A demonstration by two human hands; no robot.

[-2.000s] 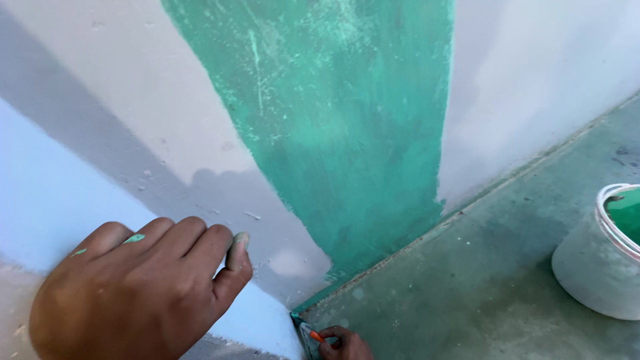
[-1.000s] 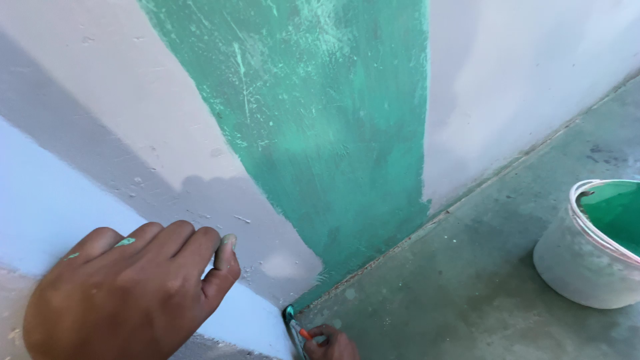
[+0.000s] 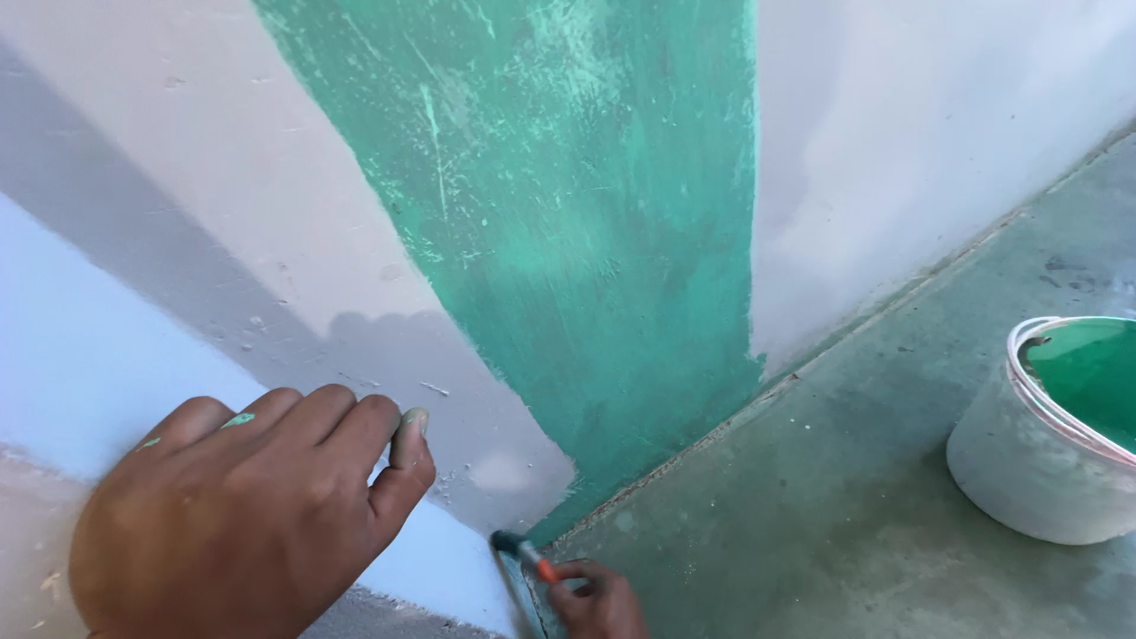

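My right hand (image 3: 599, 599) grips a small paintbrush (image 3: 532, 557) with an orange handle near the bottom centre. Its dark, paint-wet bristles touch the foot of the wall, by the lower tip of a green painted band (image 3: 568, 266). At the lower left is my left hand (image 3: 248, 515), seen from the back, fingers curled and the thumb beside the index finger, with green paint spots on its knuckles. Nothing shows in it, though its palm is hidden.
A white bucket (image 3: 1021, 453) of green paint stands on the greenish floor (image 3: 799, 532) at the right, cut off by the frame edge. The pale wall (image 3: 887, 160) meets the floor along a rough diagonal joint. A light blue strip (image 3: 106, 311) lies at the left.
The brush tip has shifted a little up and left along the wall's foot, away from the floor corner. My left hand has kept its curled pose.
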